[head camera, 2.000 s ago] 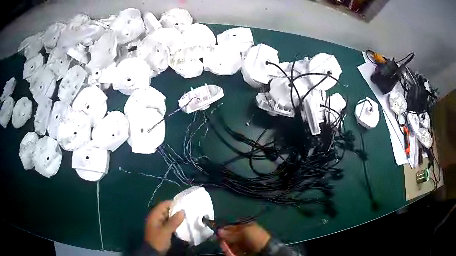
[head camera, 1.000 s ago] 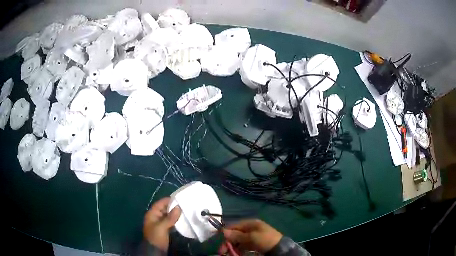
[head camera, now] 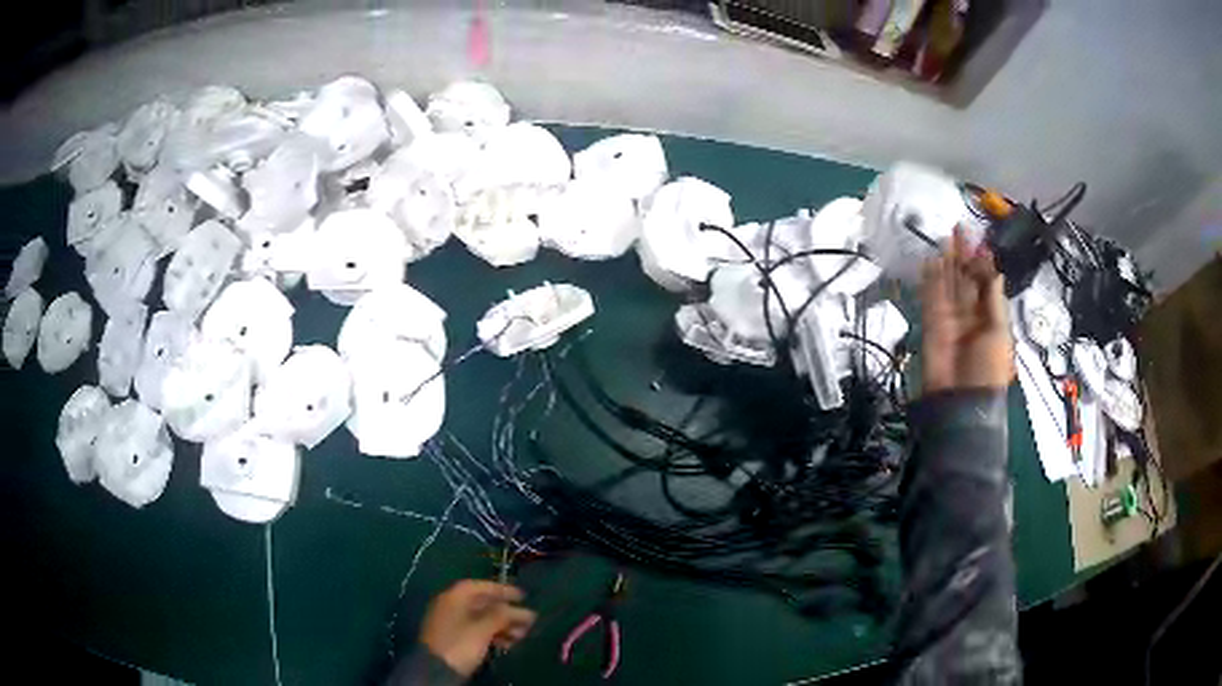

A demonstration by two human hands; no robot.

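Observation:
My left hand is at the bottom centre, its fingertips pinched on thin wire ends at the left end of the black cable bundle. My right hand is at the upper right, fingers extended and apart. A blurred white housing with a short black cable piece is at its fingertips, above the other cabled housings; whether they touch is unclear. Pliers with pink-red handles lie on the green table, handles spread, right of my left hand.
Many white housings cover the table's left and back. One ribbed housing lies at centre. A black adapter, an orange-red handled tool and white paper are at the right. My right forearm crosses the table's right side.
The housing has moved from my left hand to the upper right with my right hand. The pliers have left my right hand and lie on the table. My left hand has moved onto the wire ends.

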